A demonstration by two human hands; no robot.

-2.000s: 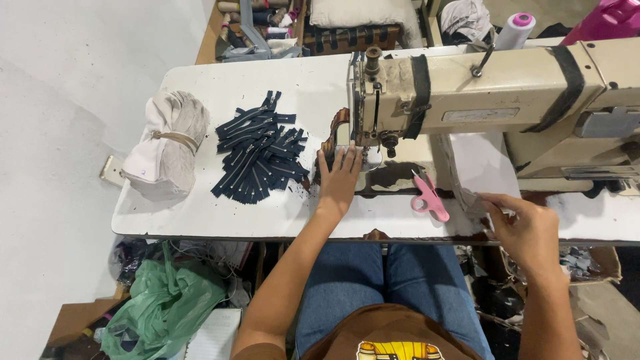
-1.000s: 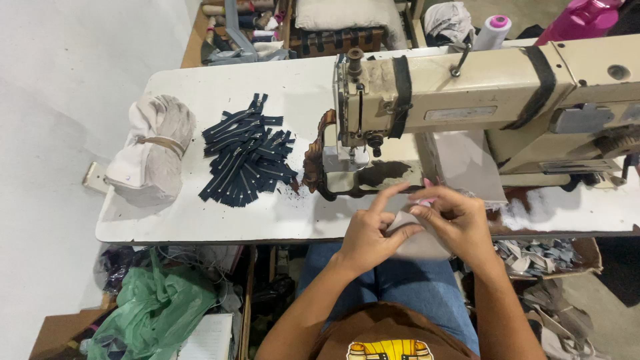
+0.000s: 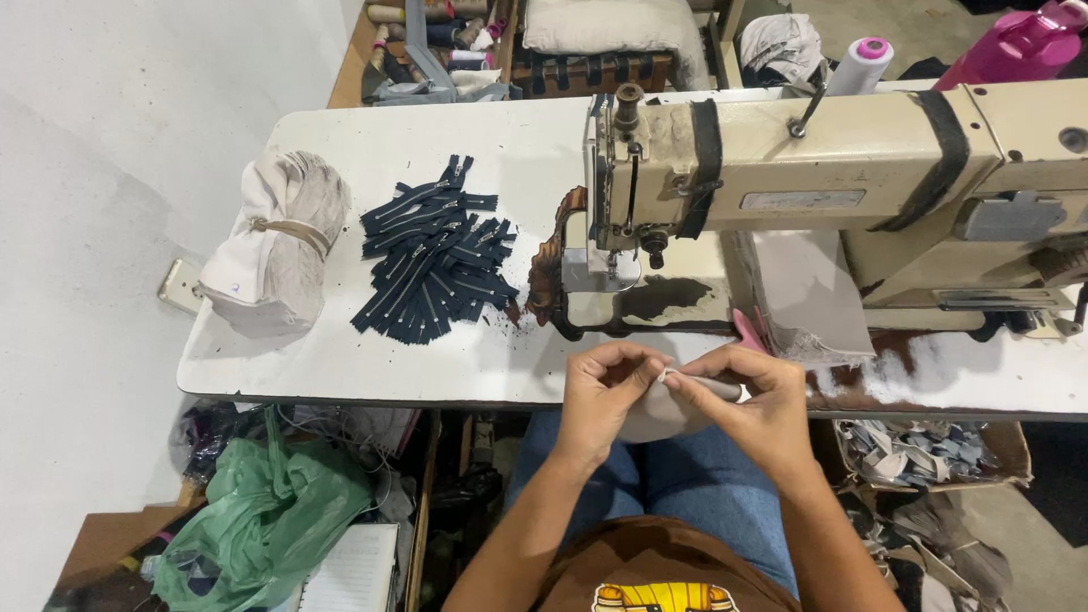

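Observation:
At the table's front edge, below the sewing machine (image 3: 799, 170), my left hand (image 3: 608, 395) and my right hand (image 3: 748, 399) pinch a small light fabric piece (image 3: 667, 416) between thumbs and fingers; its edge is folded at the fingertips and the rest hangs over my lap. Pink thread snips (image 3: 750, 331) lie just behind my right hand, partly hidden. A stack of light fabric pieces (image 3: 807, 293) rests under the machine's arm. Left of the machine is a pile of dark zippers (image 3: 433, 263), and farther left a bundle of light fabric (image 3: 276, 242) tied with a strip.
The white sewing table (image 3: 510, 365) has a worn brown patch. A white thread cone (image 3: 863, 66) and a pink bottle (image 3: 1011, 47) stand behind the machine. Below are a green plastic bag (image 3: 263, 501) and a box of fabric scraps (image 3: 926, 455). A thread crate (image 3: 357, 64) stands behind.
Two seconds ago my hands were apart, the left by the needle area and the right at the fabric stack. They came together on one fabric piece, and the pink snips shifted right on the table.

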